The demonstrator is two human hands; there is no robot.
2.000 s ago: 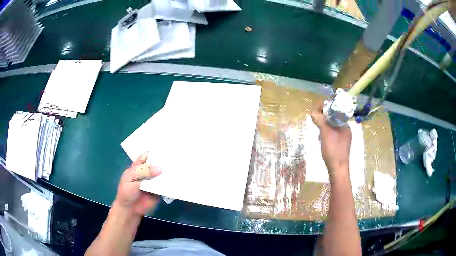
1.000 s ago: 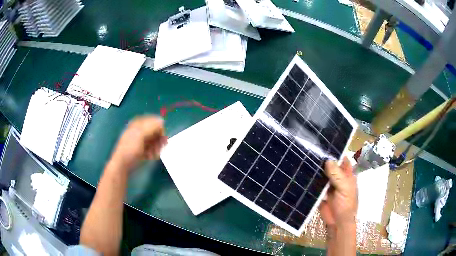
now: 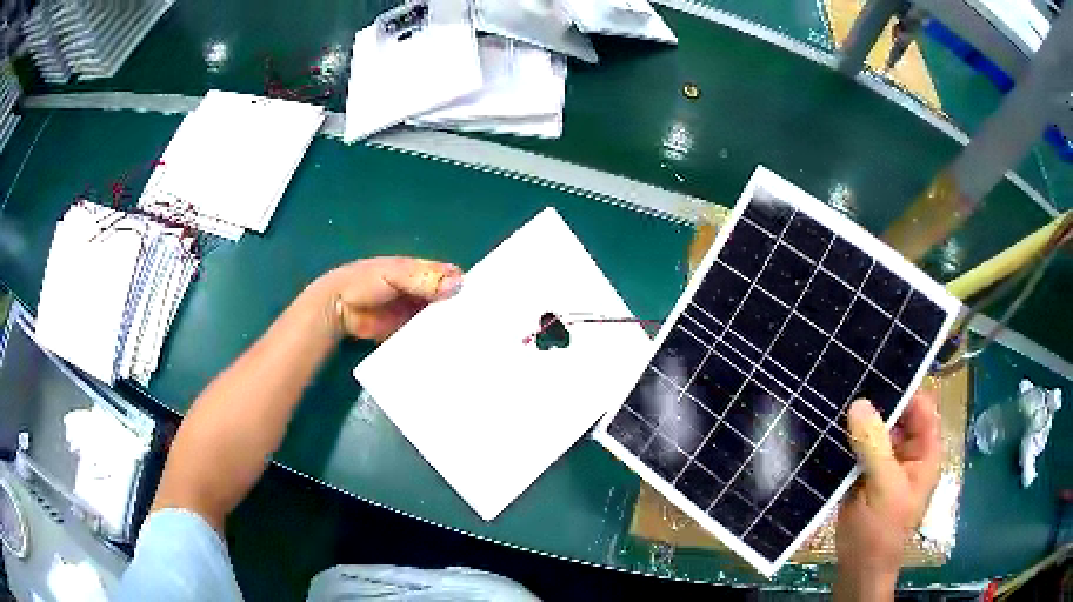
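A white back shell is tilted corner-up above the green bench, its dark three-lobed wire hole facing me. My left hand holds the shell by its upper left edge, thumb on top. My right hand holds a solar panel by its lower right edge, dark gridded cells facing up. Thin dark-red lead wires run from under the panel's left edge to the wire hole, with a short red end at the hole. The panel's underside is hidden.
White panels with red wires lie in stacks at left, with more sheets behind. Shells lie at the back. The brown board is partly under the panel. A yellow hose and crumpled clear plastic are at right.
My left hand has moved right onto the shell's edge. The panel has moved right and down, away from the shell. The wires now lie across the shell to its hole instead of stretching out left.
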